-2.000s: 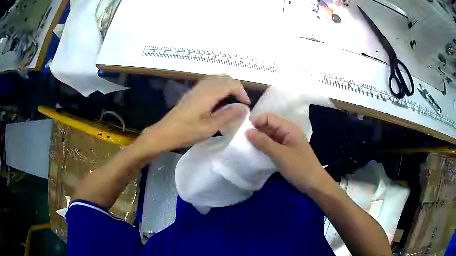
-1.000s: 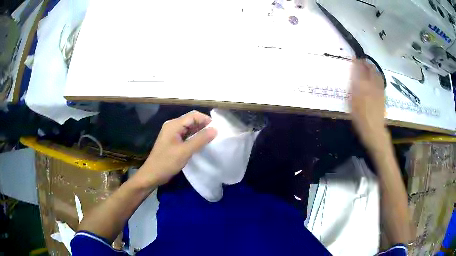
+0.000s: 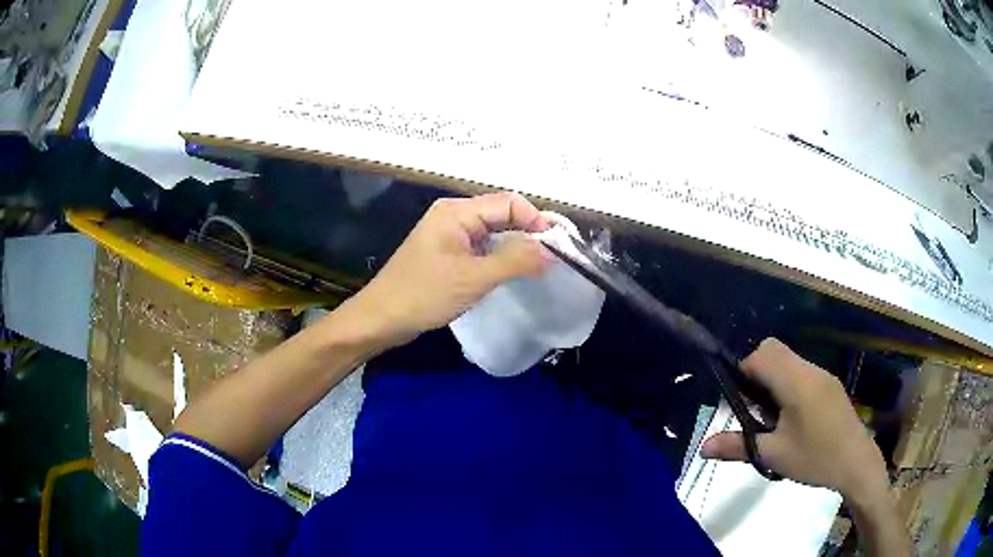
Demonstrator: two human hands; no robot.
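My left hand (image 3: 468, 261) pinches the upper edge of a white fabric piece (image 3: 528, 323) between thumb and fingers, in front of the table edge. The piece hangs down over my lap. My right hand (image 3: 800, 419) holds the black fabric shears (image 3: 681, 323) by the loop handles. The blades point up and left, and their tips are at the fabric edge beside my left fingertips. Whether the blades are parted at the tip is hard to tell.
The white table (image 3: 414, 76) has a wooden front edge and ruler marks. Silver thread snips (image 3: 936, 248) lie at its right. White fabric (image 3: 147, 103) hangs at the table's left end. A yellow frame (image 3: 207, 285) and cardboard with scraps (image 3: 136, 435) are at left. White pieces (image 3: 762, 495) lie at lower right.
My right hand has taken the black shears from the table and brought them down to the fabric. My left hand still holds the fabric, now slightly higher and further right.
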